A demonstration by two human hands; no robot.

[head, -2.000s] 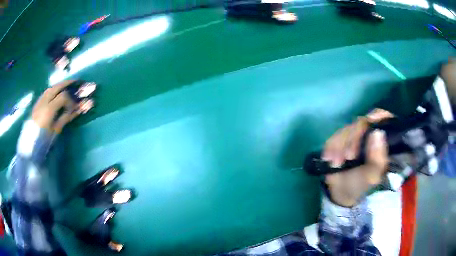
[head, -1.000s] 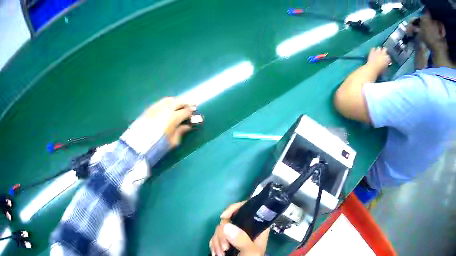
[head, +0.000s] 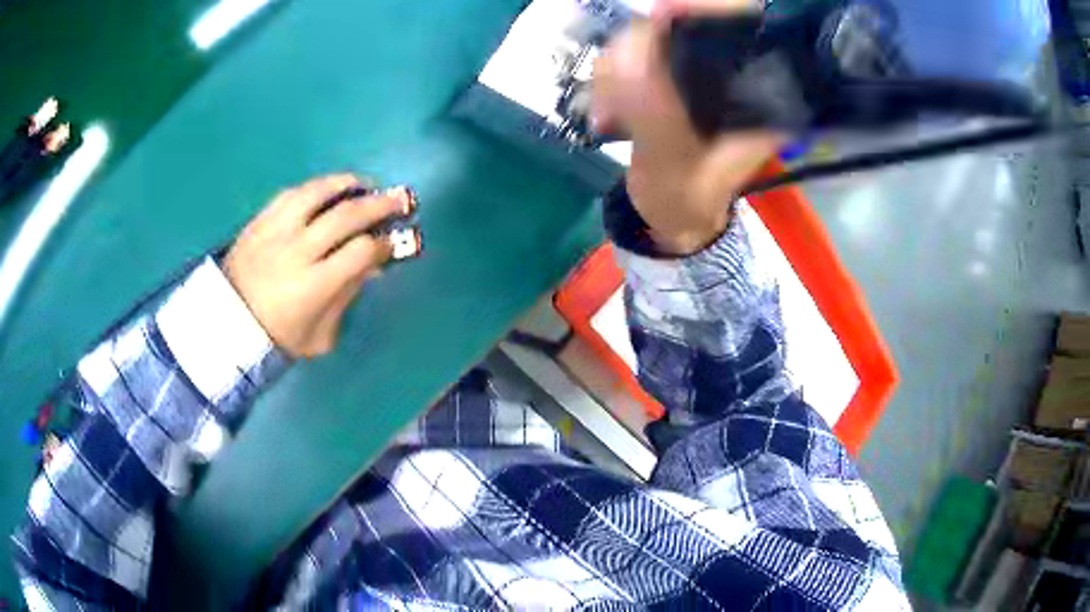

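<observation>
My left hand (head: 308,257) is over the green bench and its fingers hold a small black connector with two pale coppery contacts (head: 405,244) pointing right. Most of the connector is hidden under the fingers. My right hand (head: 675,144), blurred, grips the thick black electric screwdriver (head: 777,66) at the top of the view. The tool's front end is hidden by the hand, over the white-grey screw feeder (head: 522,62). The black power cord (head: 932,141) runs right from the tool.
An orange-red tray (head: 879,380) with a white inside is beside the bench, under my right forearm. Another connector assembly (head: 50,134) lies at the far left of the green bench (head: 347,108). Cartons (head: 1064,383) and a green box (head: 954,538) are on the floor at right.
The view has turned down and right. My left hand and its connector are now nearer the bench's front edge. My right hand has moved the screwdriver over the feeder. The co-worker is out of view.
</observation>
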